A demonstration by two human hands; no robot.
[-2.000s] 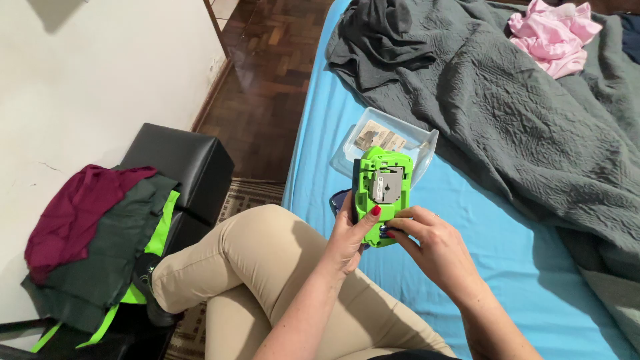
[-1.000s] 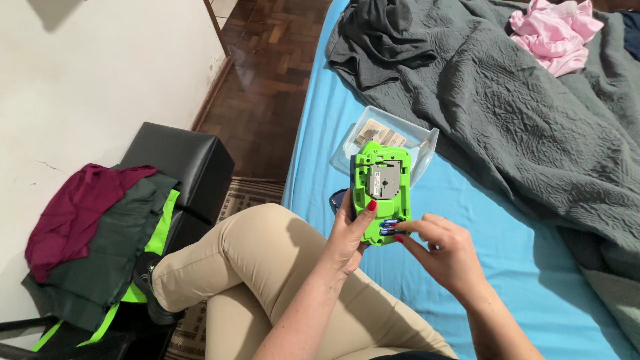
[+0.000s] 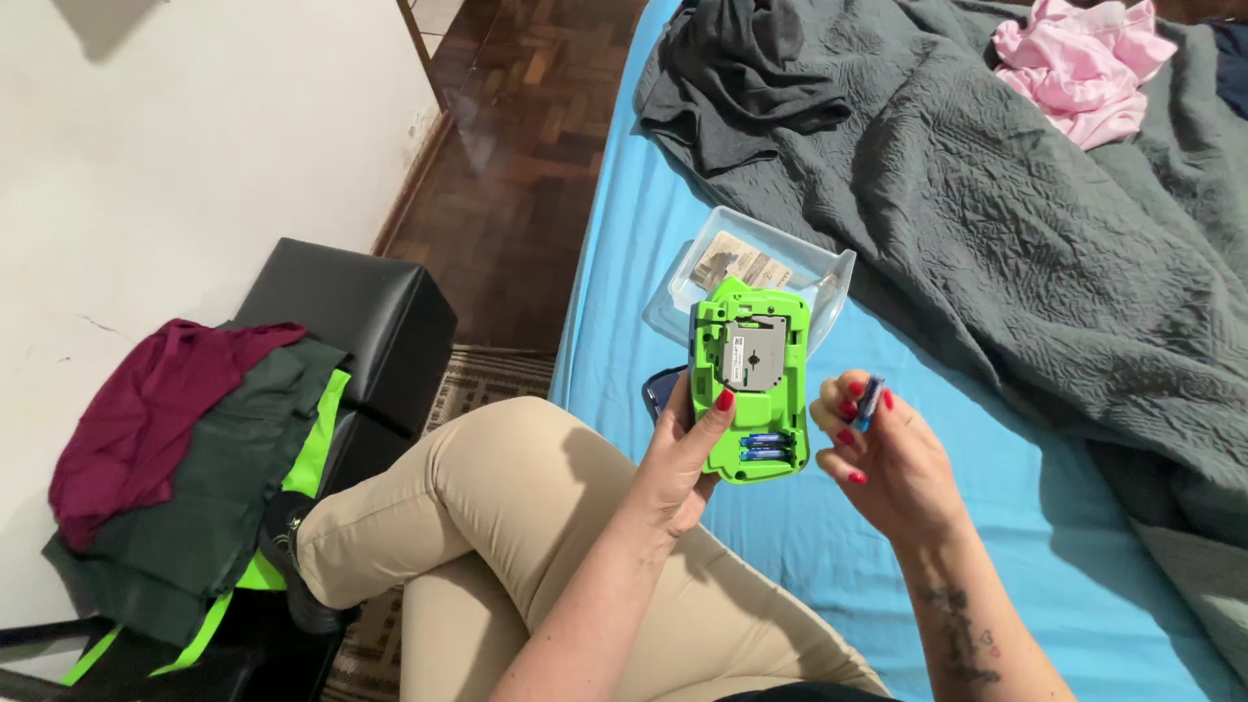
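Note:
My left hand (image 3: 682,463) holds a green plastic electronic device (image 3: 756,409) by its left side, thumb on its open back. A grey module (image 3: 756,356) with a small label sits in the device's upper part. In its lower compartment two blue batteries (image 3: 766,448) lie side by side. Just right of the device, my right hand (image 3: 892,453) pinches another blue battery (image 3: 869,404) between thumb and fingers, apart from the compartment. A dark blue object (image 3: 663,388) is partly hidden behind my left hand.
A clear plastic container (image 3: 829,283) holding a printed card (image 3: 738,263) rests on the blue bed sheet (image 3: 975,565). Grey bedding (image 3: 965,185) and pink cloth (image 3: 1082,73) lie beyond. At left, maroon and dark green clothes (image 3: 166,429) are draped by a black padded seat (image 3: 341,312).
My right hand has moved right, off the device's compartment, and now shows a battery in its fingers. The left hand still holds the device in about the same place.

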